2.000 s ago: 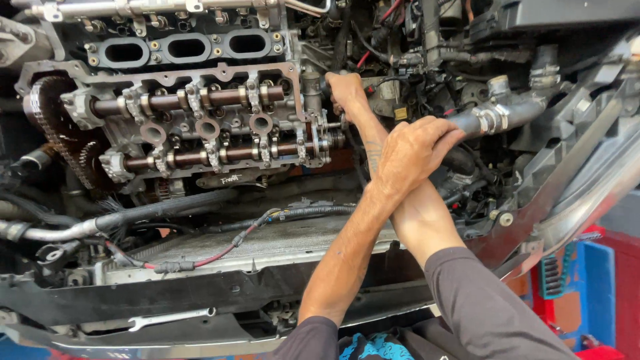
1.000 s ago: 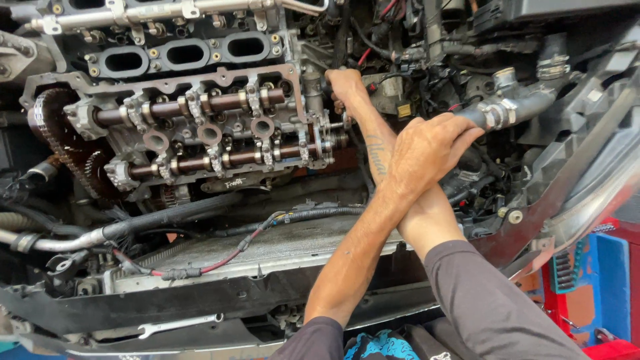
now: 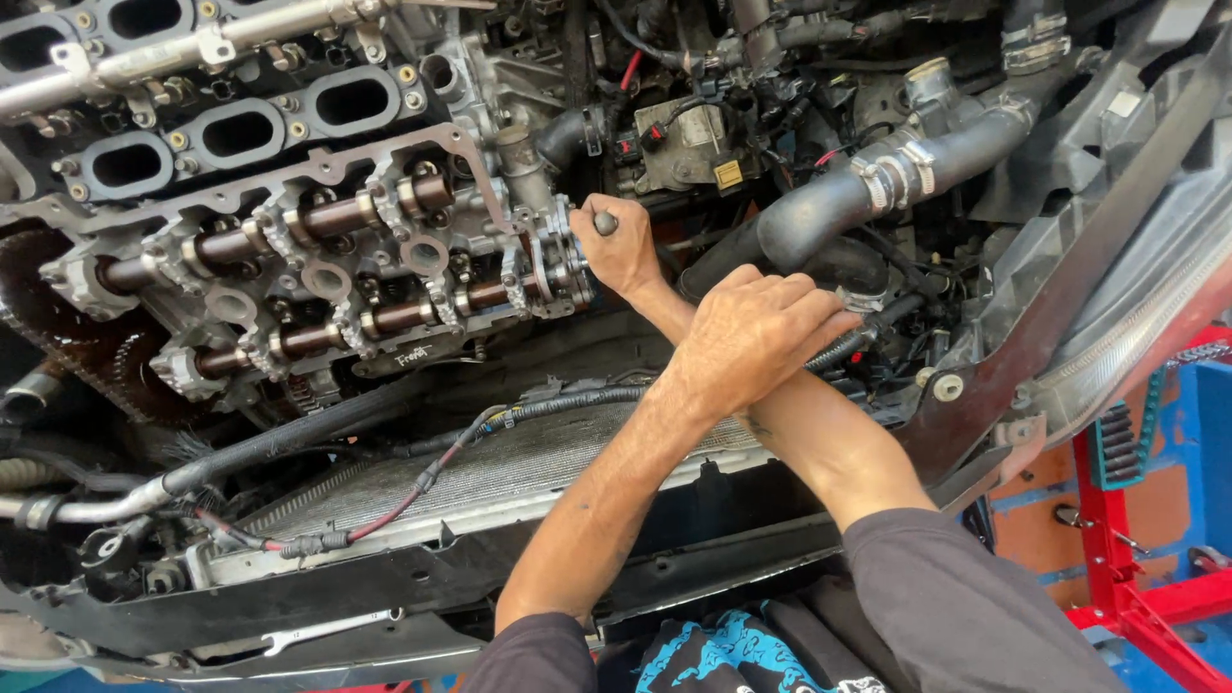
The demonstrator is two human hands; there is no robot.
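My right hand (image 3: 621, 245) reaches to the end of the open cylinder head (image 3: 380, 255). Its fingers are closed around a tool with a rounded grey end (image 3: 604, 223); the rest of the tool is hidden. Two brown camshafts (image 3: 327, 219) lie in their caps left of that hand. My left hand (image 3: 760, 332) lies crossed over my right forearm, with bent fingers pointing right, below a thick black hose (image 3: 804, 226). Whether it grips anything is hidden.
A timing chain (image 3: 120, 356) hangs at the left. The radiator (image 3: 462, 481) and a red-and-black wiring harness (image 3: 419, 486) run below the engine. A combination wrench (image 3: 332, 630) lies on the front edge. A red metal stand (image 3: 1121, 539) is at the right.
My right hand has moved from beside the upright metal pipe stub down toward the camshaft ends. My left hand has moved down from beside the thick hose. The view has shifted somewhat.
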